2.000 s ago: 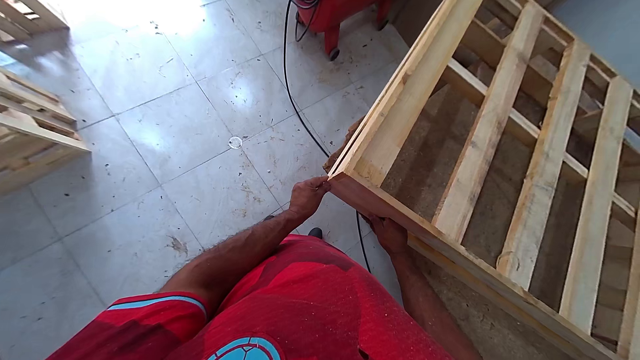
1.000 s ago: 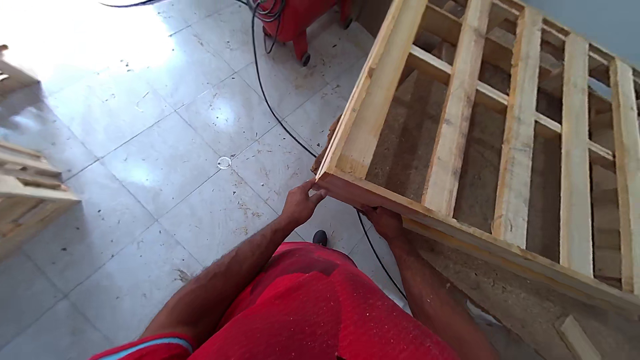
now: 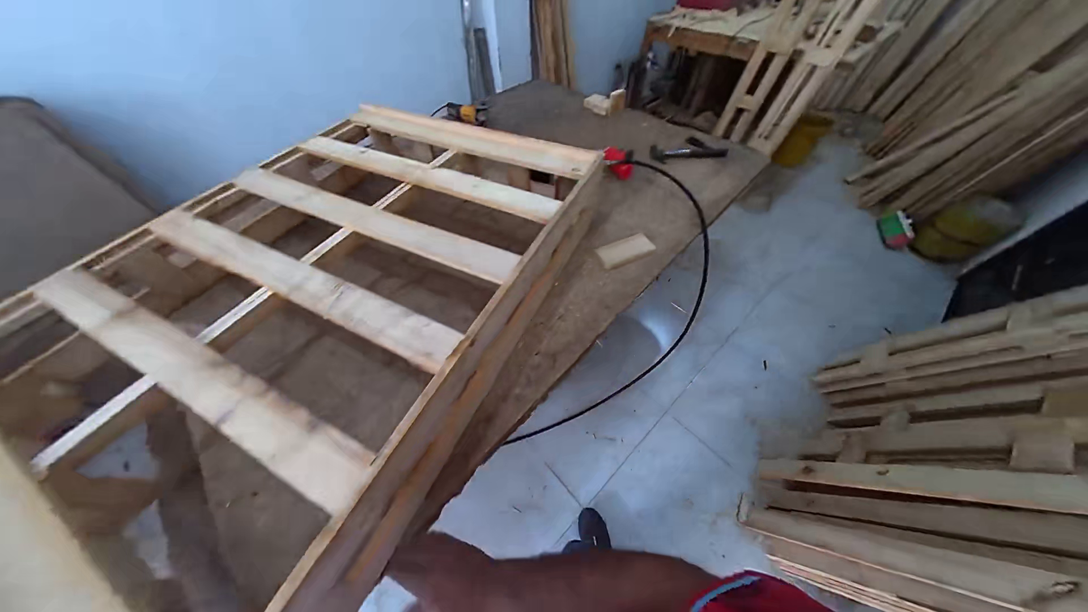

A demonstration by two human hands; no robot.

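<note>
A slatted wooden pallet frame [image 3: 340,297] lies on a brown worktable [image 3: 586,289], reaching from the lower left to the table's middle. A bare arm [image 3: 544,582] with a red sleeve [image 3: 756,595] crosses the bottom edge, its far end beside the pallet's near side rail; the hand itself cannot be made out. My other hand is out of view. Beyond the pallet's far corner are a red fitting [image 3: 619,161] with a black hose [image 3: 704,246], and a hammer [image 3: 693,151]. A short wood offcut [image 3: 625,251] lies on the tabletop, and a yellow-and-black power tool [image 3: 466,113] sits behind the frame.
Stacked pallets [image 3: 935,442] stand at the right. Long boards [image 3: 969,102] lean at the upper right, near a yellow bucket [image 3: 803,136]. Another slatted frame [image 3: 782,76] leans against a bench [image 3: 705,34]. The hose loops over the tiled floor [image 3: 671,425].
The view has swung widely toward the worktable and wall. Both hands were at the pallet's corner in the earlier frames; neither shows clearly now.
</note>
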